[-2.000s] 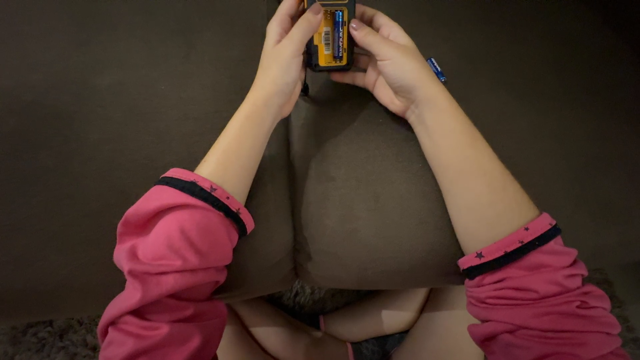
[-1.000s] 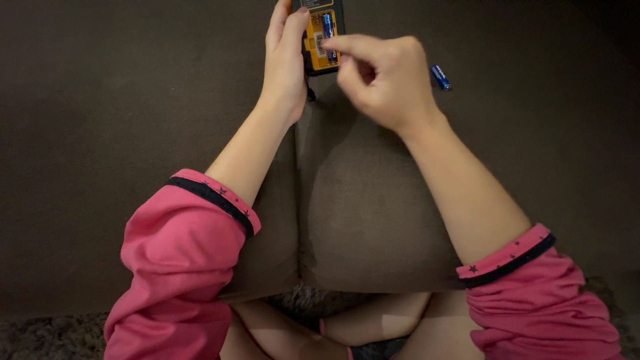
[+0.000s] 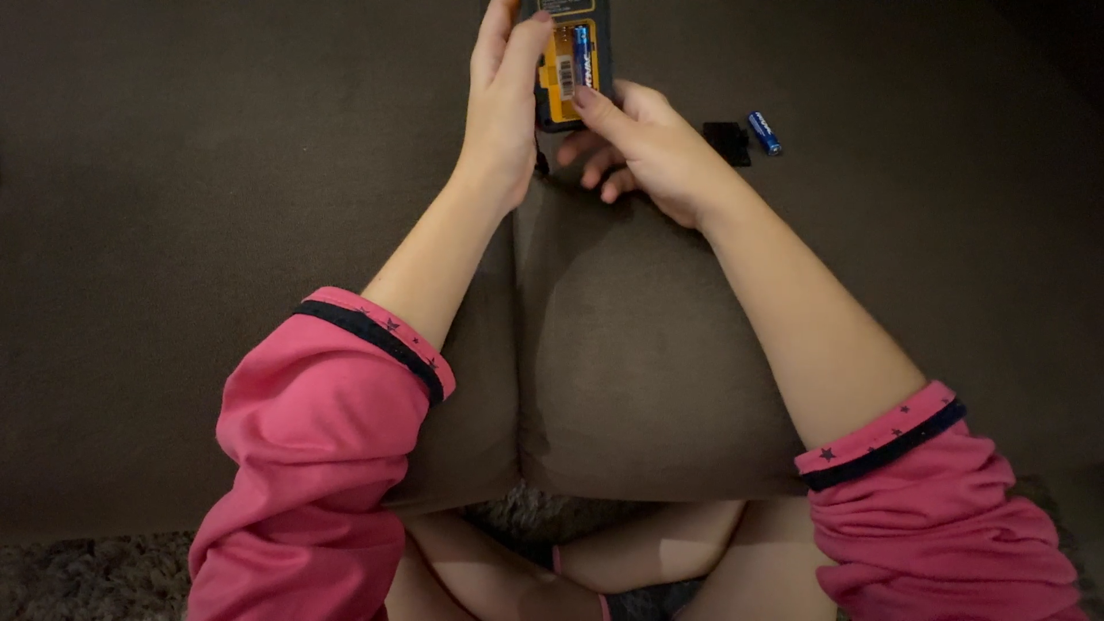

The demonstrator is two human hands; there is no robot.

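Observation:
At the top of the view, my left hand (image 3: 509, 95) grips the left side of a dark handheld device (image 3: 604, 52), whose far end is cut off by the frame. Its yellow battery compartment (image 3: 565, 103) lies uncovered, with one blue cylindrical battery (image 3: 582, 52) along the right side and a barcode label beside it. My right hand (image 3: 642, 138) has its thumb at the lower end of that battery; the other fingers are spread below and behind the device's corner. Whether they touch its back is hidden.
A second blue battery (image 3: 764, 134) lies on the brown upholstered seat (image 3: 647, 345), right beside a small black cover (image 3: 727, 143). A short dark strap (image 3: 542, 162) hangs below the device. A seam runs between the cushions; shaggy carpet (image 3: 95, 578) and my crossed legs are below.
My right hand was around the device's right side, then pointed over the compartment with its index finger; now its thumb rests at the battery's lower end. My left hand has kept its hold.

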